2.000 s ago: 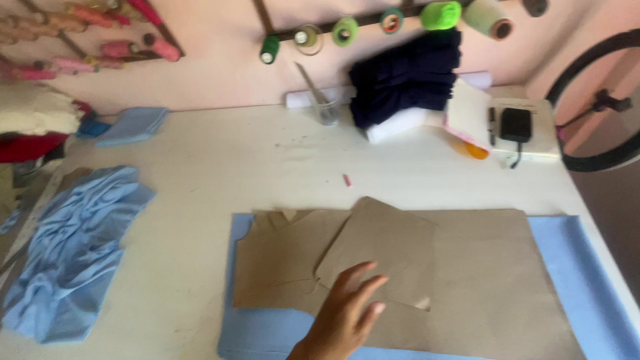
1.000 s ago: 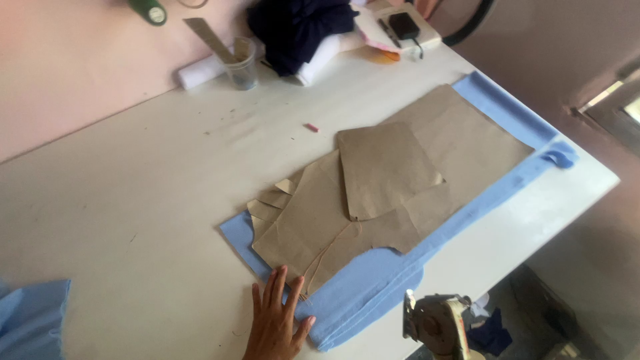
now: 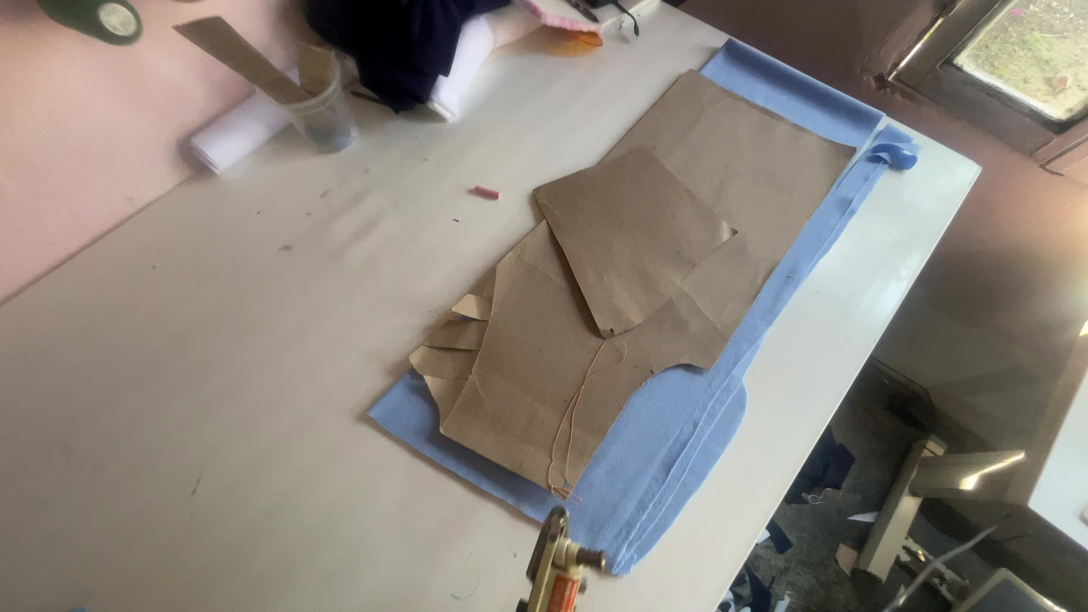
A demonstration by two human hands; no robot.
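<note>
Neither my left hand nor my right hand shows in the head view now. Brown paper patterns [image 3: 544, 357] lie overlapped on a folded light blue cloth [image 3: 680, 433], with a loose thread over the lower pattern. A smaller paper piece [image 3: 633, 242] rests on top of the larger ones. At the bottom edge, a metal tool with a red part [image 3: 557, 569], perhaps an electric cloth cutter, reaches to the cloth's near end; what holds it is out of view. A small red piece of chalk [image 3: 487, 193] lies on the white table.
Toward the back stand a plastic cup [image 3: 327, 119] with flat strips, a white roll [image 3: 242, 132] and dark navy cloth [image 3: 382, 51]. The table's right edge [image 3: 858, 365] runs diagonally. Below it are a wooden stand [image 3: 901, 501] and cloth scraps on the floor.
The hand that was at the near end of the patterns has left the view. The metal tool, earlier beyond the table's edge, is now at the cloth's near end. The view has shifted.
</note>
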